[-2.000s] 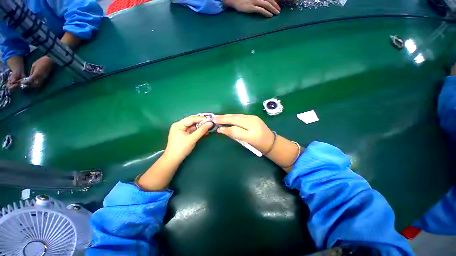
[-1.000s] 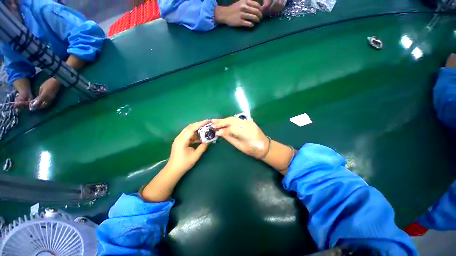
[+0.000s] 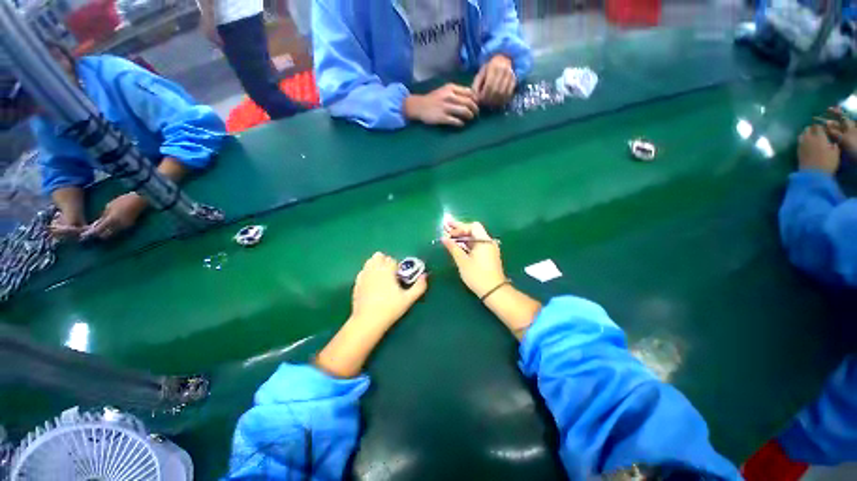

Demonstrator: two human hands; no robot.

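Note:
My left hand (image 3: 383,293) holds a small unit (image 3: 411,271) with a silver-white rim and dark centre at its fingertips. My right hand (image 3: 477,258) is apart from it, a little to the right and higher in view, over the green belt. Its fingers are closed on a thin tool (image 3: 482,241), which looks like tweezers lying crosswise. Glare at the right fingertips hides whether a tiny part is there.
Loose units lie on the belt at left (image 3: 249,235) and upper right (image 3: 643,149). A white slip (image 3: 543,271) lies right of my right hand. A clear piece (image 3: 216,261) lies at left. A fan (image 3: 89,451) stands lower left. Other workers' hands are across and at both sides.
The view has tilted up. My hands have moved apart; my left hand keeps the unit and my right hand has moved away to the right. A loose unit now shows at left.

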